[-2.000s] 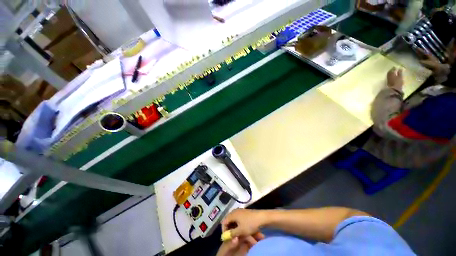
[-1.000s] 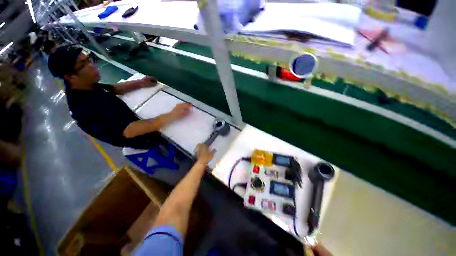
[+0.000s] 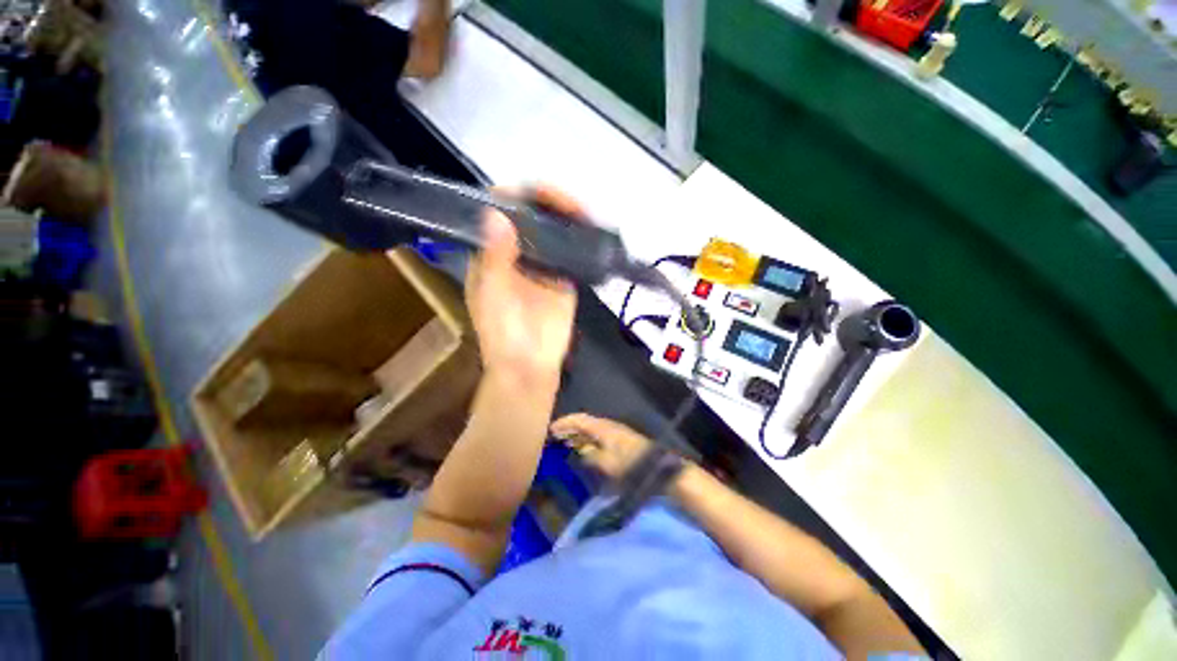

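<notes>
My left hand [image 3: 523,291] is closed around the handle of a dark grey hair dryer [image 3: 426,200], held up above the floor and carton, its round head to the upper left. Its cord runs from the handle end past the test panel and down toward my body. My right hand [image 3: 604,446] is low in front of my body, fingers partly curled; whether it holds anything is unclear. The white test panel [image 3: 723,336] lies on the bench with two lit meters and a yellow-orange block. A second hair dryer [image 3: 845,375] lies on the bench right of the panel.
An open cardboard carton [image 3: 349,387] stands on the floor at left. A red crate [image 3: 136,493] is farther left. A person's arm [image 3: 429,39] is at the top by the white bench [image 3: 568,116]. The green conveyor [image 3: 826,168] runs behind the bench, with an upright post [image 3: 684,78].
My left hand has lifted the dryer from the left part of the bench and brought it closer. My right hand has moved from the bench edge to before my body. The view has turned.
</notes>
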